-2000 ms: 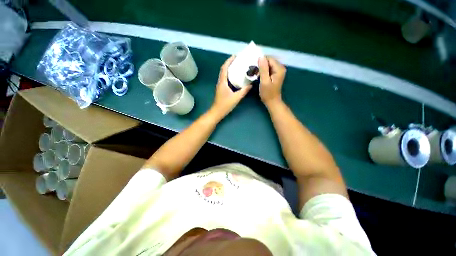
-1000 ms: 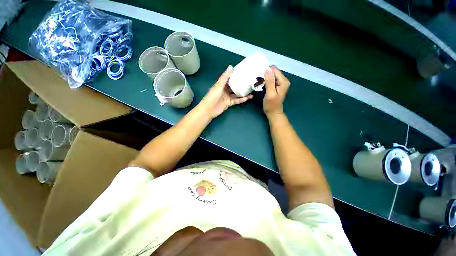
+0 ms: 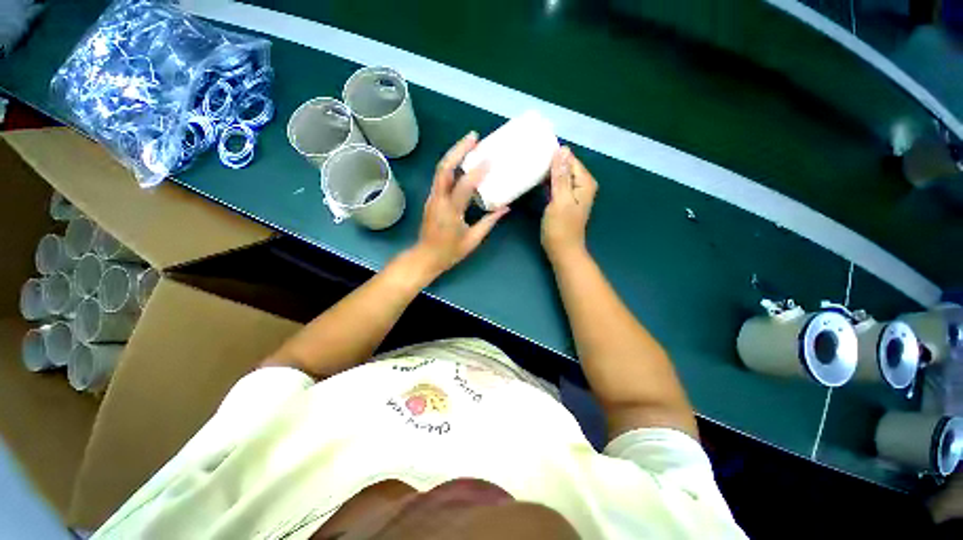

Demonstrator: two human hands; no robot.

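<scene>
A housing (image 3: pixel 514 158), lit almost white, is held tilted above the green bench. My left hand (image 3: pixel 454 211) holds its left side, with the fingers spread along it. My right hand (image 3: pixel 568 200) is at its right end, fingers bent; what the fingertips touch there is hidden. The dark opening seen earlier is turned out of view. Three empty cream housings (image 3: pixel 362 188) stand upright in a group to the left, open ends up. One has a small side tab.
A clear bag of rings (image 3: pixel 158 90) lies at the far left, with a loose ring (image 3: pixel 237 146) beside it. An open carton (image 3: pixel 158 411) of housings is at the lower left. Several part-assembled units (image 3: pixel 776 343) lie at the right. A white strip (image 3: pixel 676 164) runs along the bench.
The held housing has turned, so its dark opening no longer shows. My left fingers have shifted on its side. The view has moved, shifting the bench and the units slightly.
</scene>
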